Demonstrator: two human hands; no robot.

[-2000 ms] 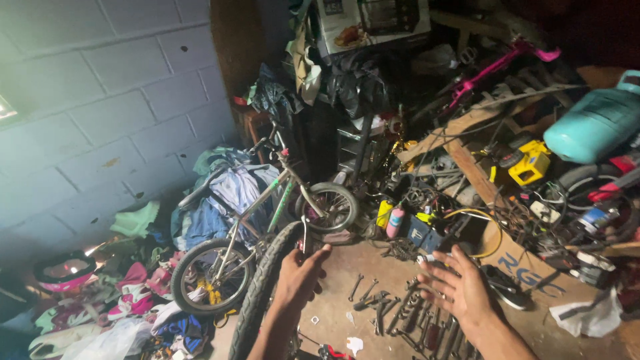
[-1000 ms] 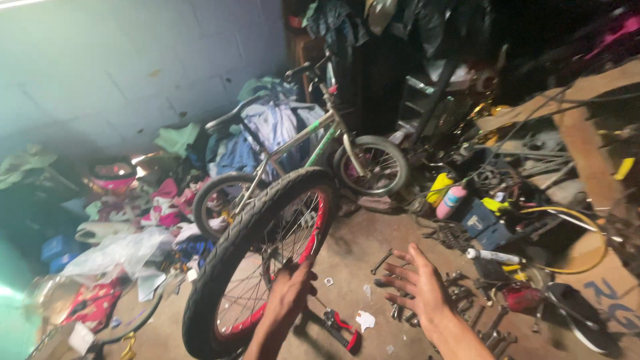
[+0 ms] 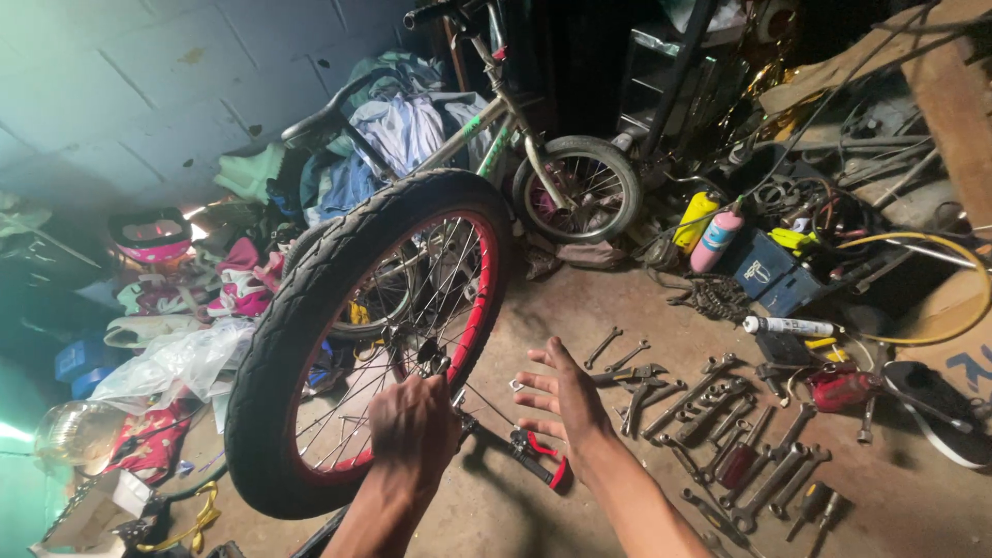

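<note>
A fat black bicycle tire [image 3: 267,372] on a red spoked rim [image 3: 484,310] stands tilted at centre left. My left hand [image 3: 415,422] is curled at the hub side of this wheel, its fingers closed round a part that they mostly hide. Just right of it, a black bar with a red-and-black end [image 3: 542,461] extends low over the floor. My right hand [image 3: 566,403] is held open with spread fingers, holding nothing, between the wheel and a spread of wrenches [image 3: 775,480]. An adjustable wrench [image 3: 628,374] lies nearest its fingers.
A small bicycle [image 3: 496,116] stands behind the wheel. Clothes and shoes [image 3: 240,287] are heaped along the block wall at left. At right are a pink bottle [image 3: 717,240], a blue crate [image 3: 767,271], a yellow hose [image 3: 961,333], a black shoe [image 3: 938,411] and screwdrivers [image 3: 810,508].
My left hand has closed at the wheel's hub; two seconds ago it was open in the air. The view has moved closer to the wheel and floor tools.
</note>
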